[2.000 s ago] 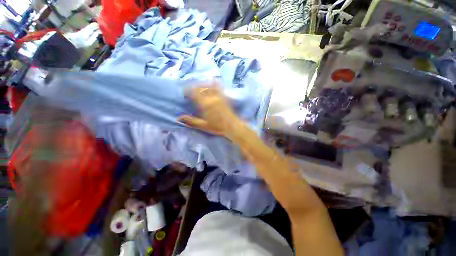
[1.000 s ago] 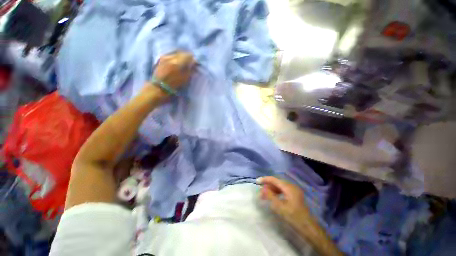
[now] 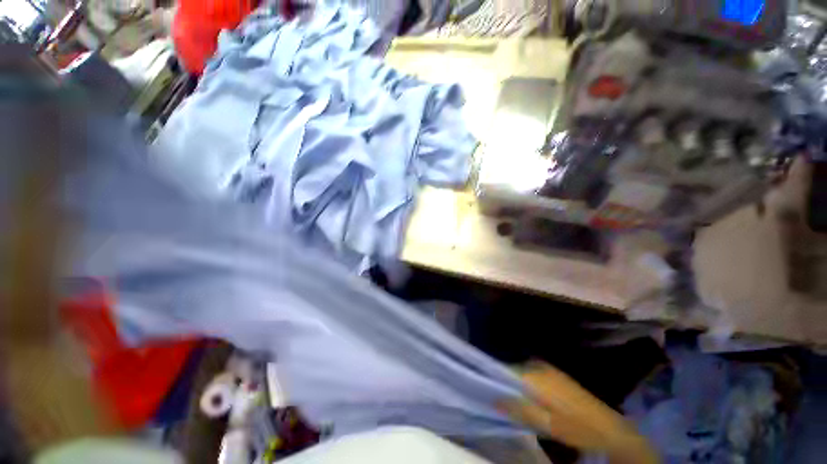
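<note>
A light blue fabric piece is pulled out in a blurred diagonal from the left side down to my right hand. My right hand is low at the right of my lap, closed on the lower end of the piece. My left forearm runs up the left edge, strongly blurred; my left hand cannot be made out there, so its grip is hidden. A crumpled light blue garment pile lies on the table behind the stretched piece.
The overlock machine stands on the pale table, right of the pile. A red plastic bag and thread cones are below left. A cardboard box stands at right, with blue pieces below.
The fabric piece has gone from hanging over the pile and lap to being stretched diagonally. My left arm has swung to the left edge. My right hand has moved slightly down and right.
</note>
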